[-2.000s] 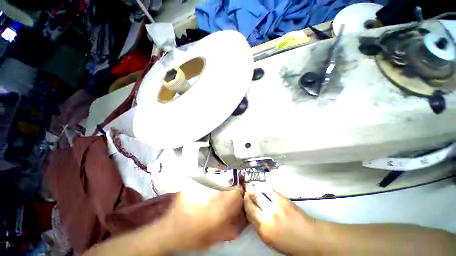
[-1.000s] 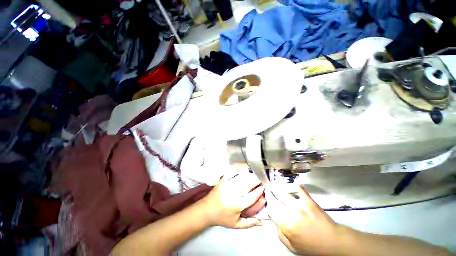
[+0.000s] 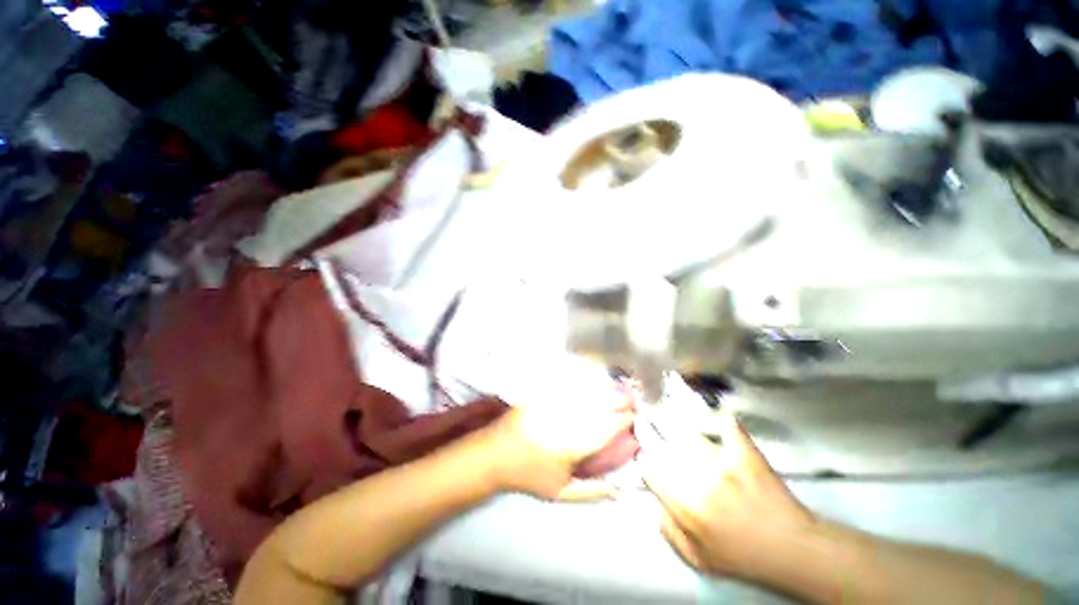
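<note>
The cream-white sewing machine point(image 3: 923, 307) reaches in from the right, with a large roll of white tape point(image 3: 734, 154) on its front. My left hand point(image 3: 562, 437) holds rust-brown lining point(image 3: 284, 390) just in front of the machine head. The lining drapes to the left over white-backed pieces with a dark red edge. My right hand point(image 3: 722, 479) is beside my left at the machine head, its fingers pinched together at the work edge. The picture is blurred and overexposed there, so the needle, presser foot and exactly what the right fingertips pinch cannot be told.
Blue fabric point(image 3: 734, 47) is piled behind the machine. White-backed pieces point(image 3: 385, 355) lie left of the head. A white label strip point(image 3: 1006, 385) and a black strip hang on the machine arm. The white table point(image 3: 521, 555) runs along the front. Dark clutter fills the far left.
The view has shifted, with the machine now further right and blurred. Both hands have moved from the needle area to the front of the machine head, where they remain close together.
</note>
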